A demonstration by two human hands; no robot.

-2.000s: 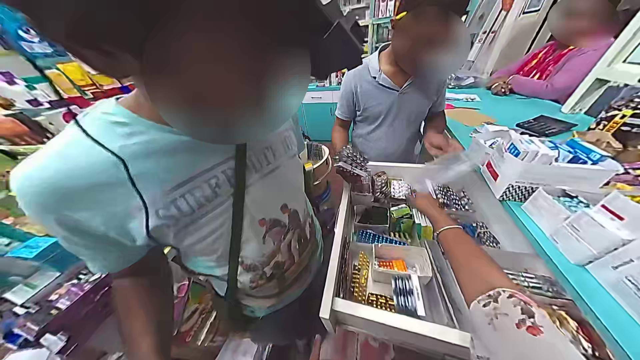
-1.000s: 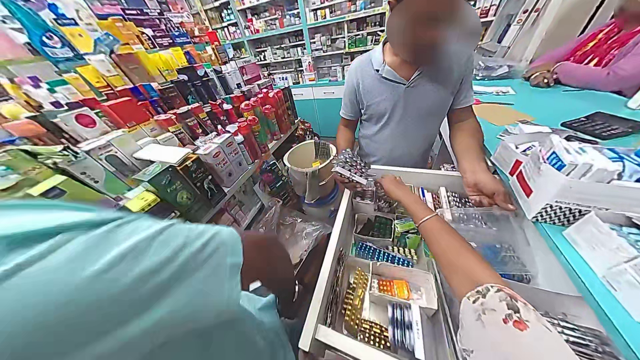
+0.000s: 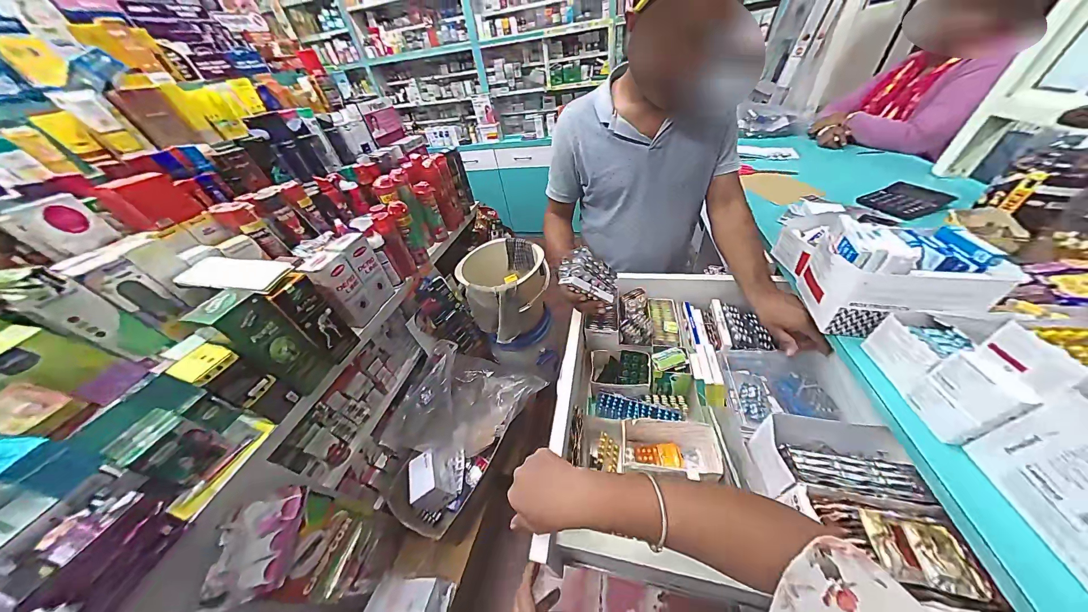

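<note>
My right hand, with a bangle on its wrist, is curled over the near left corner of an open white drawer; its palm side is hidden. At the bottom edge, a small part of my left hand shows beside the drawer front. Inside the drawer are blister packs, among them blue ones, orange ones in a small carton, and dark green ones. Across the drawer, a person in a grey polo shirt holds a bundle of blister packs in one hand and rests the other at the drawer's right edge.
Product boxes and red cans crowd the shelves at left. A bucket and a plastic bag stand between shelf and drawer. Cartons of packs sit on the turquoise counter at right. Another person sits behind it.
My right hand has moved from the far part of the drawer to its near left corner. The person in the pale turquoise T-shirt at left has gone out of view.
</note>
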